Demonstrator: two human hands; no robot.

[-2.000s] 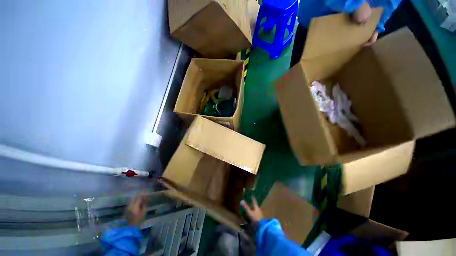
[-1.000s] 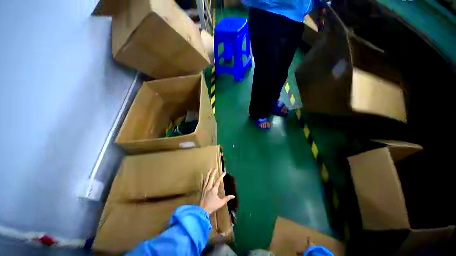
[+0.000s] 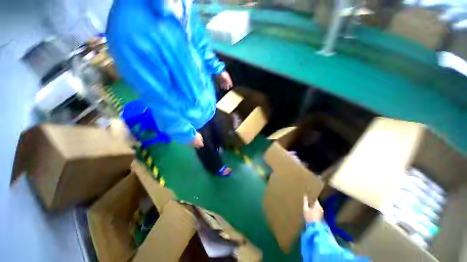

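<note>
My right hand (image 3: 313,210) is at the lower right, its fingers at the right edge of a flat brown cardboard sheet (image 3: 288,197), which it grips. The sheet stands tilted above the green floor; the picture is blurred. My left hand is out of the picture. A carton with open flaps (image 3: 166,233) is at the bottom, cut off by the edge, with dark and pale material inside.
A person in a blue smock (image 3: 164,77) stands ahead. An open carton of white cylindrical units (image 3: 417,204) is at the right. Other cartons (image 3: 92,158) line the left wall, near a blue stool (image 3: 138,118). Another open carton (image 3: 251,120) is under the green bench (image 3: 368,74).
The view has swung towards the bench. My left hand has left the carton and the picture. My right hand now holds the cardboard sheet, which has been raised from the floor.
</note>
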